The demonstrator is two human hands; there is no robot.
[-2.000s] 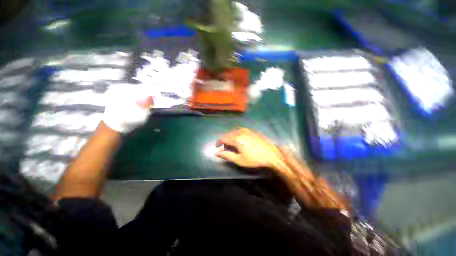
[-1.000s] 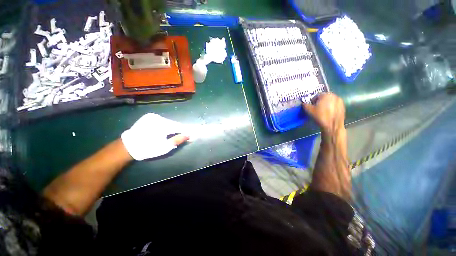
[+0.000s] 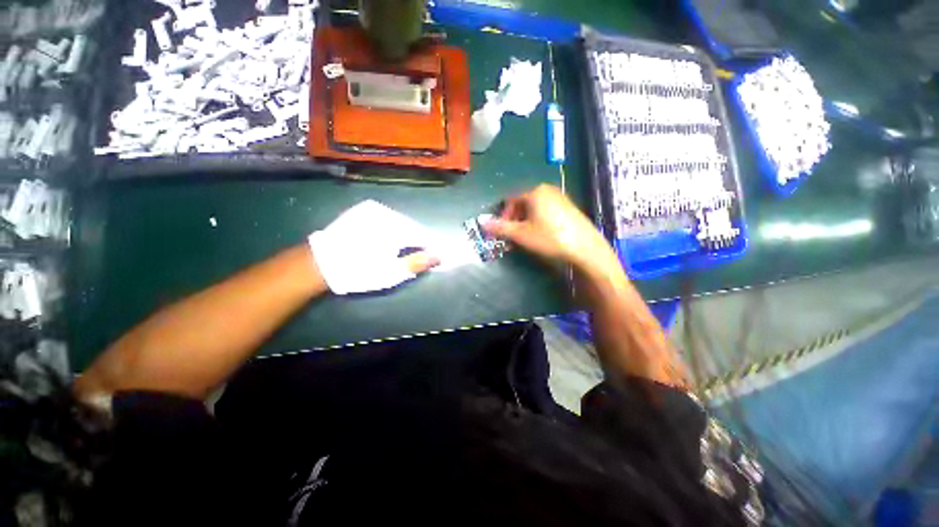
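Observation:
My left hand (image 3: 366, 249), in a white glove with a bare fingertip showing, is low over the green mat (image 3: 257, 211), fingers pointing right. Bright glare beyond its fingertips hides whether it holds anything. My bare right hand (image 3: 548, 224) is just right of it, its fingers closed on a small cluster of small mating parts (image 3: 486, 239), pale and dark, at the mat. The right-hand tray (image 3: 595, 154) holds rows of such small parts, with a loose few at its near right corner.
The orange press fixture (image 3: 391, 134) stands behind my hands under the green press head (image 3: 391, 23). Left of it is a dark tray (image 3: 206, 165) of loose white housings. A crumpled wipe (image 3: 521, 88), a small blue tube (image 3: 556, 136) and a blue parts bin (image 3: 785, 188) are to the right.
My right hand has moved left from the right-hand tray to the mat with small parts at its fingers. My left hand remains low over the mat. The view has shifted.

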